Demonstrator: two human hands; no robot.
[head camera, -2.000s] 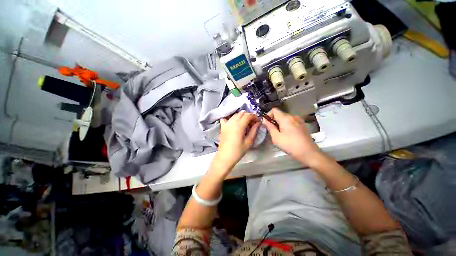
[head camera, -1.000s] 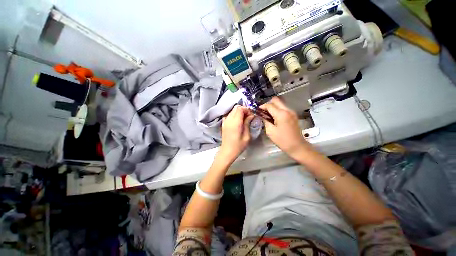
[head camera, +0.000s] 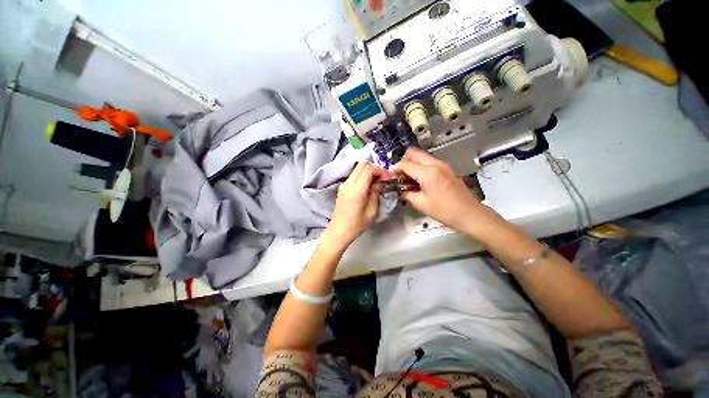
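The grey garment (head camera: 260, 179) lies in a crumpled heap left of the cream-white overlock machine (head camera: 459, 54), and one edge of it runs to the lit needle area (head camera: 392, 142). My left hand (head camera: 359, 202) pinches the cloth edge just in front of the needle area. My right hand (head camera: 437, 192) is closed around small dark thread snips (head camera: 404, 184), their tips close to my left fingertips. My fingers hide the exact spot where the snips meet the cloth. My two hands almost touch.
A yellow-handled tool (head camera: 641, 64) lies right of the machine. A thin cord (head camera: 571, 189) hangs over the table at the right. A black thread cone (head camera: 87, 141) and an orange cloth tie (head camera: 120, 120) are at the far left. A clear plastic bag (head camera: 645, 272) is below the table at right.
My right hand has turned slightly, and the snips now lie more level, pointing left toward my left fingertips. My left hand still pinches the cloth. The whole view has shifted a little.
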